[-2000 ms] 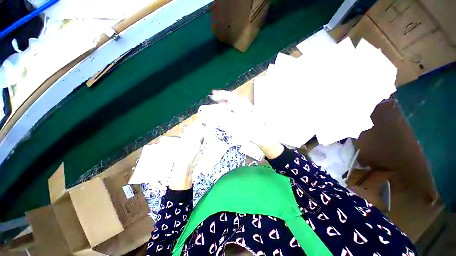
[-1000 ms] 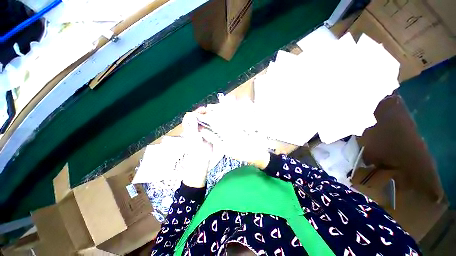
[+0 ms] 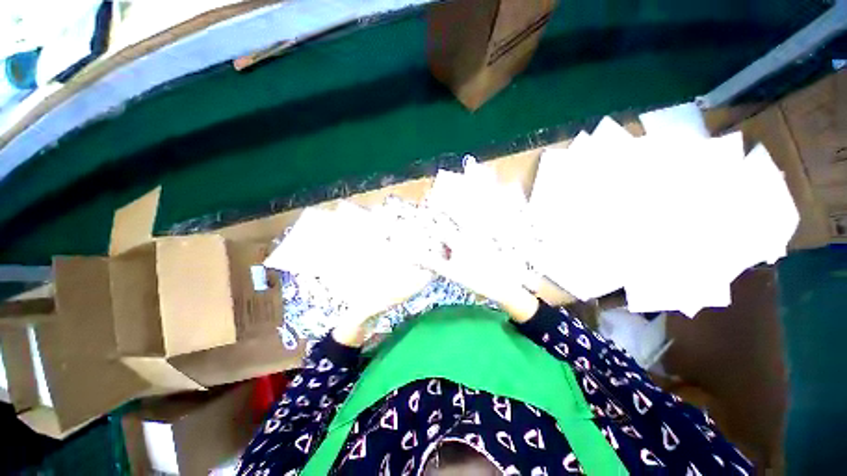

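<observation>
My left hand (image 3: 390, 284) and my right hand (image 3: 483, 270) are close together over the cord heap in front of the green apron. Both are washed out by glare, so their fingers and anything between them cannot be made out. The heap of thin white-grey cords (image 3: 306, 314) shows below and left of my hands. White leaflets (image 3: 320, 244) lie on the heap at the left. A fanned stack of white sheets (image 3: 659, 214) lies to the right of my right hand.
A green conveyor belt (image 3: 306, 112) runs beyond the ledge, with a brown carton (image 3: 488, 46) on it. An open empty carton (image 3: 195, 293) stands at the left. A large open carton (image 3: 734, 344) with white scraps (image 3: 633, 335) is at the lower right. A pale-edged shelf (image 3: 186, 60) is upper left.
The view has turned, so the ledge looks more level and more cartons show at the left. My hands remain close together over the cords, with my left hand now lower beside them.
</observation>
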